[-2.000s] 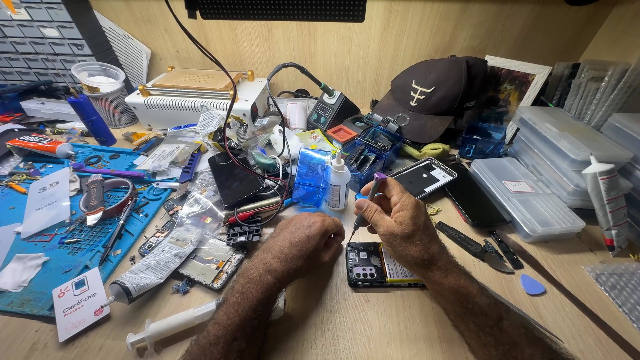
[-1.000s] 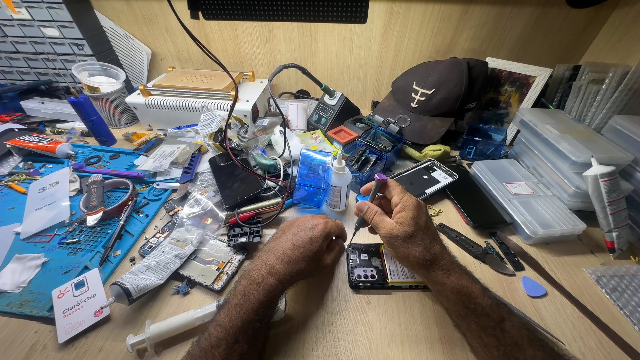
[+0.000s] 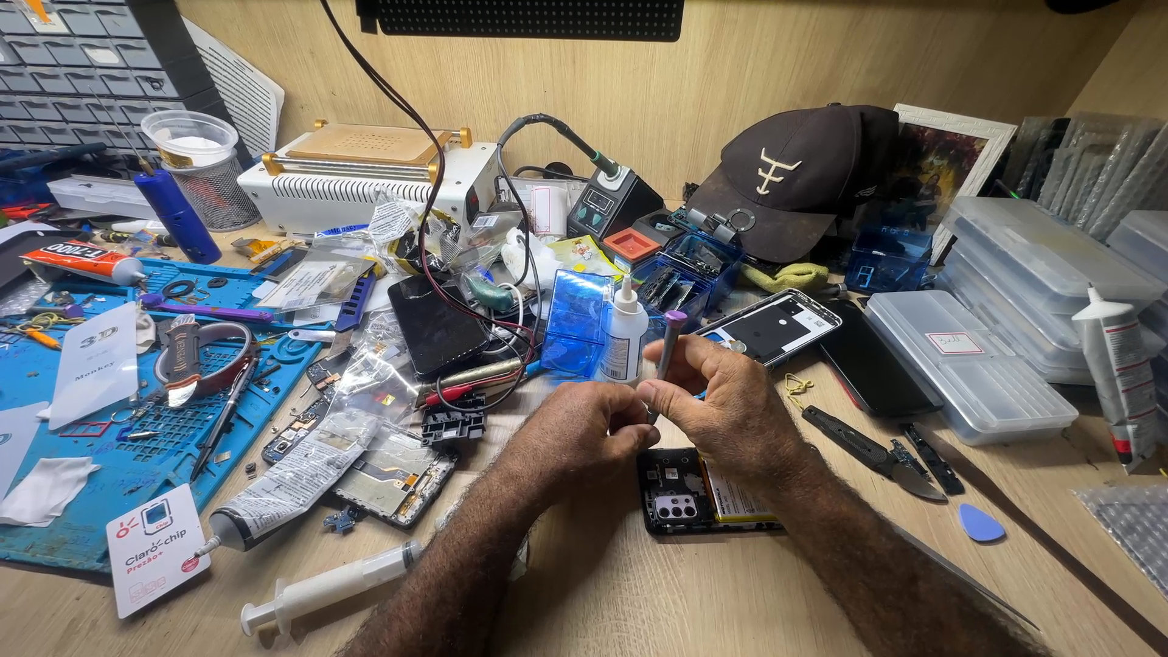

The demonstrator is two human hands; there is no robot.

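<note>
In the head view, my right hand [image 3: 721, 392] grips a precision screwdriver [image 3: 671, 345] with a purple cap, held nearly upright. Its tip is hidden by my fingers. My left hand [image 3: 584, 433] is against the screwdriver's lower end, fingertips close together; whether it pinches something small I cannot tell. Just below both hands an opened smartphone [image 3: 652, 493] lies on the wooden table, its camera module [image 3: 676, 507] and yellow-edged battery [image 3: 730, 497] showing. My right hand and wrist cover its right part. A white dropper bottle [image 3: 625, 338] stands right behind my hands.
A folding knife [image 3: 849, 440], a blue plastic pick [image 3: 981, 523] and a dark phone [image 3: 881, 360] lie at right, near clear plastic cases [image 3: 967, 365]. On the left are a large syringe [image 3: 333, 584], a metallic tube [image 3: 292, 484], a phone frame [image 3: 392, 479] and a blue repair mat [image 3: 265, 365].
Both hands and the screwdriver have risen from over the phone's top left part. My left fingertips have come up to the screwdriver's lower end. The phone has stayed in place.
</note>
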